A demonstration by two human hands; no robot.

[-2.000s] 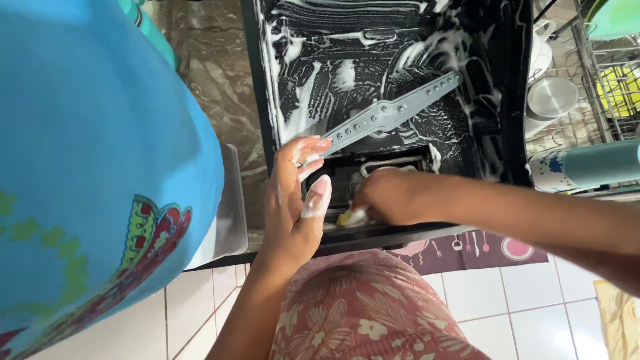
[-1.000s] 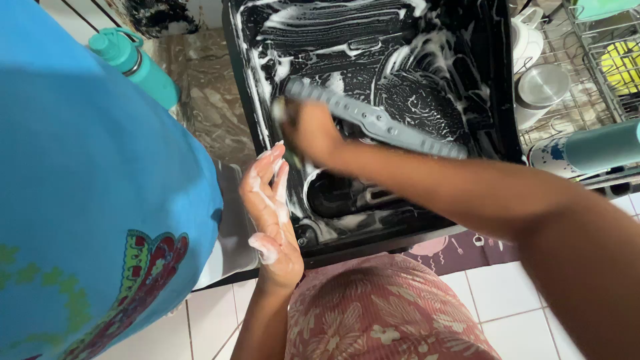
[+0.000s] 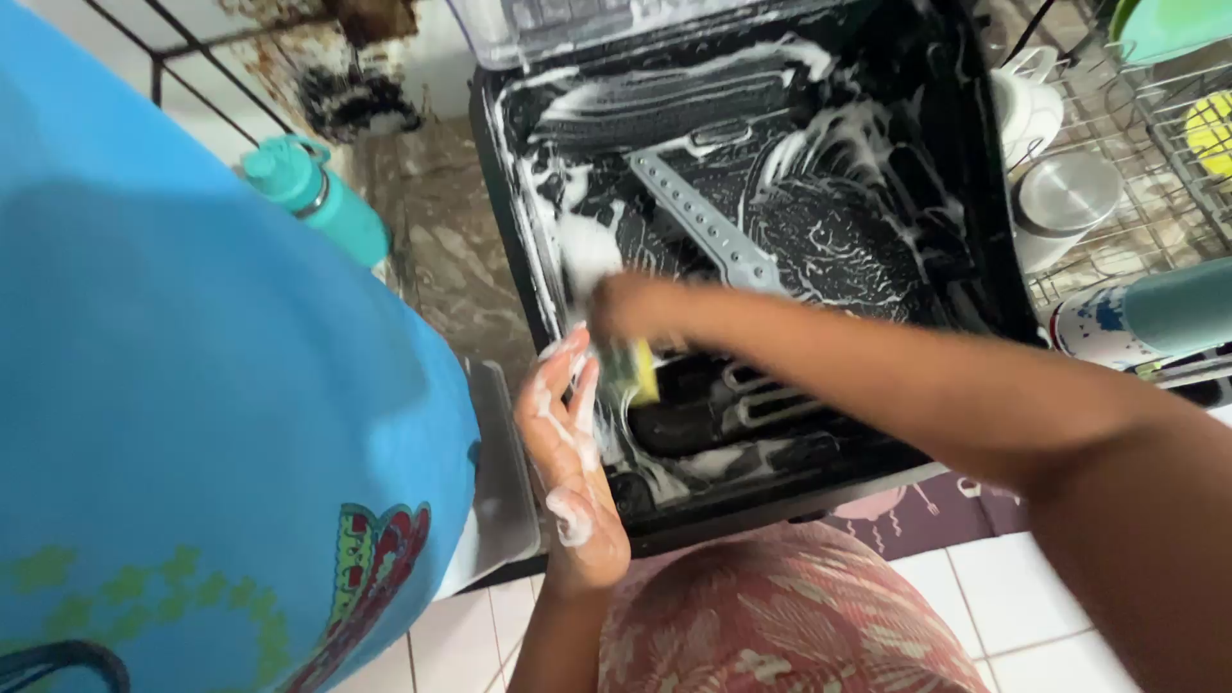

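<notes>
A large black plastic tray-like basin (image 3: 972, 173), streaked with white suds, lies below me. My right hand (image 3: 635, 313) is blurred near its left wall, its fingers around a yellow and green sponge (image 3: 643, 373). My left hand (image 3: 575, 462), foamy, rests upright along the basin's left edge with its thumb apart; it appears to hold nothing. A grey perforated plastic arm (image 3: 707, 221) slants across the basin floor, its lower end hidden behind my right forearm.
A teal bottle (image 3: 332, 207) stands upper left beside a blue printed cloth (image 3: 221, 337). At right, a wire rack (image 3: 1116, 212) holds a metal cup (image 3: 1068, 192), a white mug (image 3: 1030, 111) and a tumbler (image 3: 1174, 313). A clear container (image 3: 505, 452) lies left of the basin.
My right hand has moved from the basin's near part to its left wall, then down along it a little. The grey arm shifts in orientation between frames.
</notes>
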